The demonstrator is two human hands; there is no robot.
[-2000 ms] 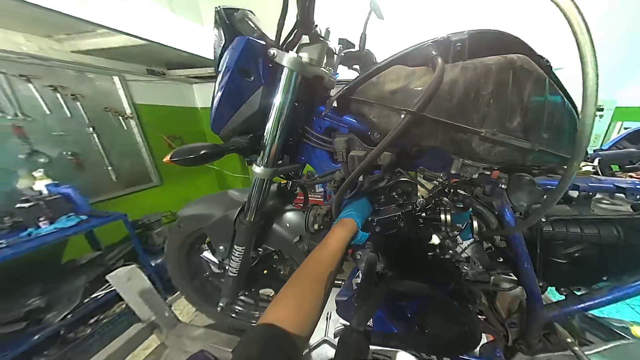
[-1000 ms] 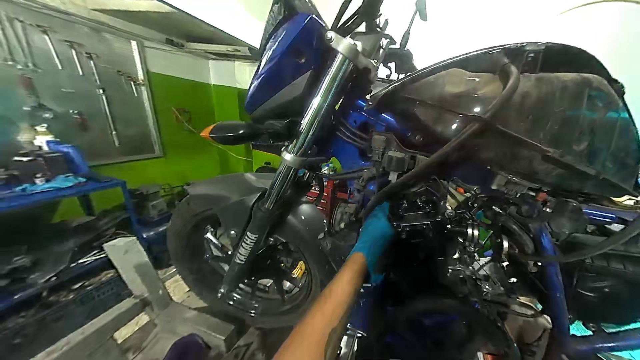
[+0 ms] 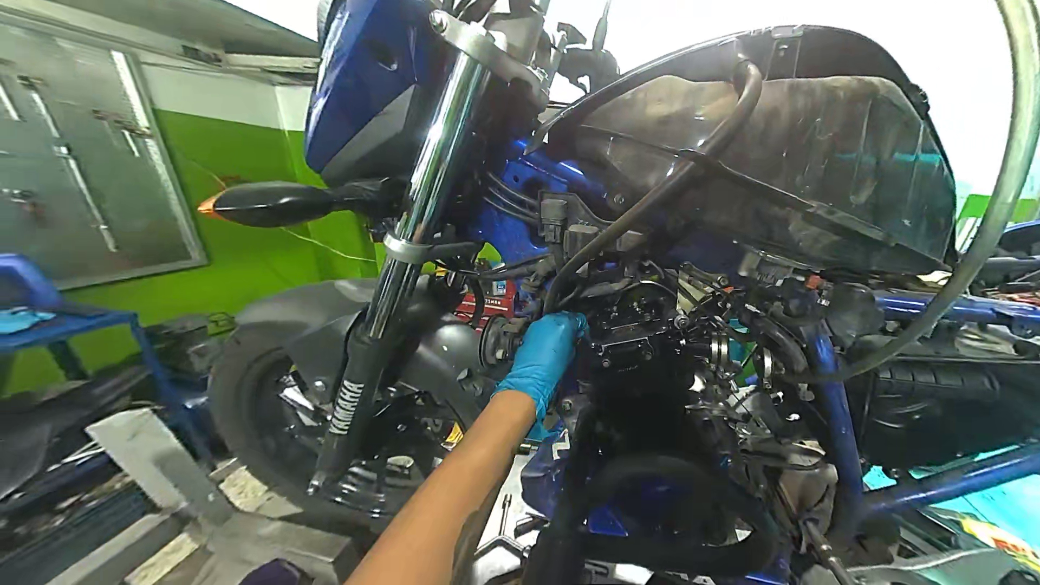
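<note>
My left hand (image 3: 546,355), in a blue glove, reaches in at the front side of the black engine's cylinder head (image 3: 638,329) on a motorcycle. Its fingertips lie by the head's edge, just under the lower end of a black rubber hose (image 3: 642,207). The fingers are partly hidden, so what they hold, if anything, is unclear. Above and to the right sits the dark fuel tank (image 3: 780,162). Electrical connectors (image 3: 554,213) hang from the blue frame above the hand. My right hand is not in view.
The chrome fork tube (image 3: 443,142) and front wheel (image 3: 244,406) stand left of my arm. A metal stand (image 3: 162,463) is at the lower left. A pale hose (image 3: 995,203) curves down on the right. Tools hang on a wall board (image 3: 89,162). A blue table (image 3: 73,325) stands at left.
My left hand stays beside the front of the cylinder head, with its wrist and fingers in a slightly different pose. The view has shifted.
</note>
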